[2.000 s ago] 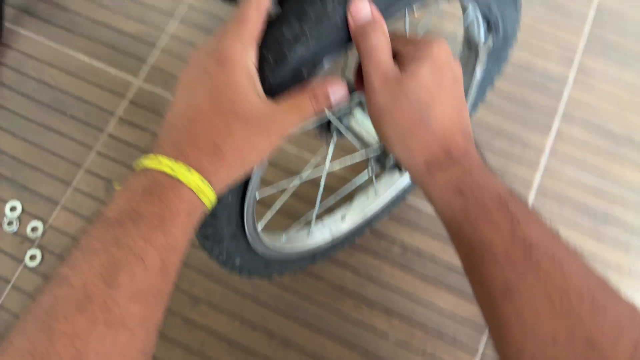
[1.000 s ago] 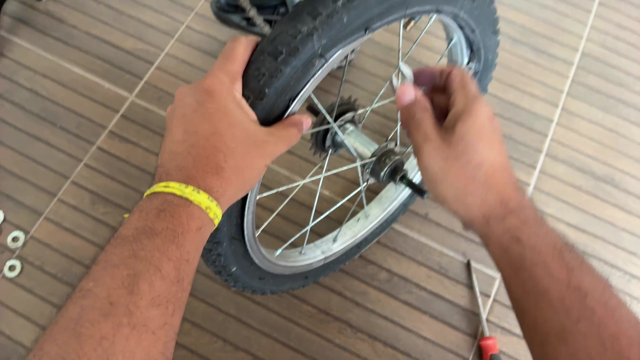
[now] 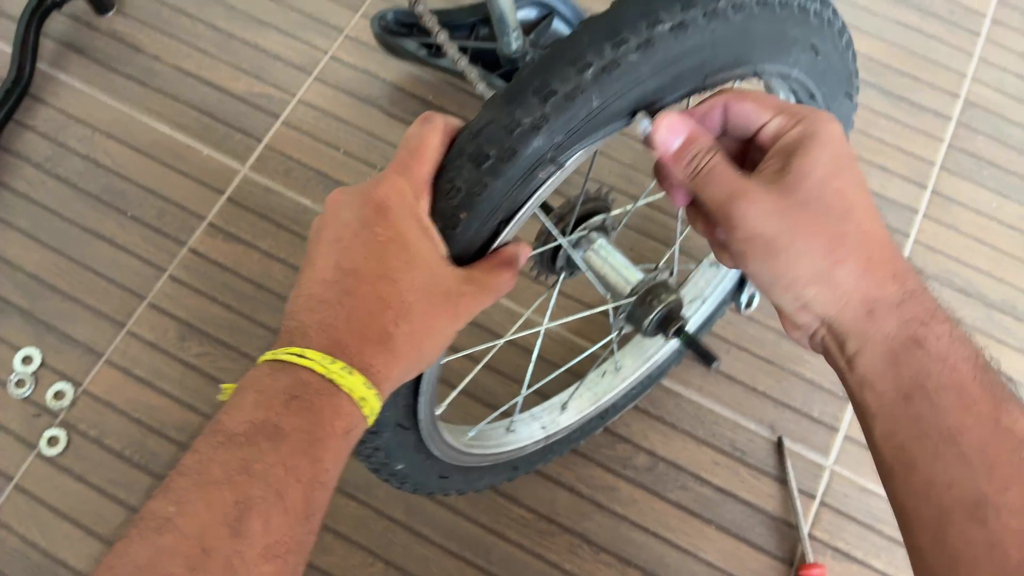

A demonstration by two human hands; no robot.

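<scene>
A bicycle wheel with a black knobby tire [image 3: 560,104] leans tilted over the floor. My left hand [image 3: 392,248], with a yellow band at the wrist, grips the tire and rim on the left side. Between the thumb and fingers of my right hand [image 3: 752,176] is a small whitish metal part [image 3: 642,124], held beside the inner edge of the rim; its exact kind is unclear. Below and between my hands show the silver hub [image 3: 612,264], a toothed sprocket [image 3: 572,232] and the threaded axle end [image 3: 700,348]. My right fingers partly hide the spokes and rim.
Several metal washers [image 3: 59,394] lie on the wood-look tiled floor at left. A screwdriver with a red handle [image 3: 810,570] lies at lower right. Behind the tire are a chain [image 3: 448,44] and a black plastic part [image 3: 400,36]. A black bent bar [image 3: 20,64] stands at upper left.
My right hand was higher against the tire two seconds ago, then moved off it over the spokes. It now holds the small part near the rim. My left hand stays on the tire.
</scene>
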